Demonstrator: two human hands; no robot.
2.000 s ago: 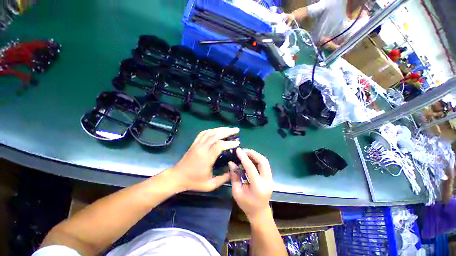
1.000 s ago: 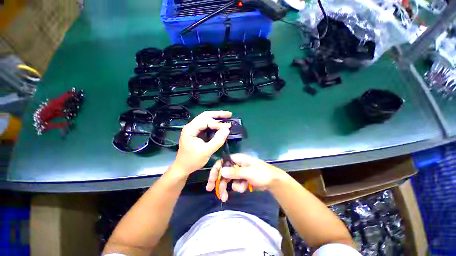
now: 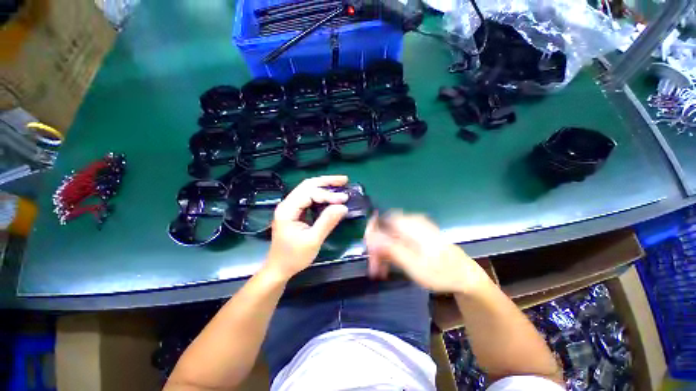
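Note:
My left hand [image 3: 305,221] holds a black plastic housing [image 3: 352,200] at the bench's front edge, fingers and thumb around its left side. My right hand [image 3: 412,248] is motion-blurred, just right of and below the housing; whether it holds anything cannot be told. The orange-handled cutters are not visible. Black housings [image 3: 309,137] stand in two rows behind my hands. Two more housings [image 3: 200,214] sit in front of them on the left. Another black housing [image 3: 576,153] stands apart on the right.
A blue bin [image 3: 320,47] with black rods and a red-lit tool is behind the rows. Small black pieces [image 3: 477,111] lie beside a clear bag [image 3: 580,30]. Red wire leads [image 3: 88,187] lie far left. A carton of bagged housings [image 3: 572,336] is below the bench; a metal post [image 3: 649,50] is right.
A second ago my right hand was on orange-handled cutters, below the housing; now it is further right and blurred, cutters unseen. My left hand still holds the housing. The view has also shifted.

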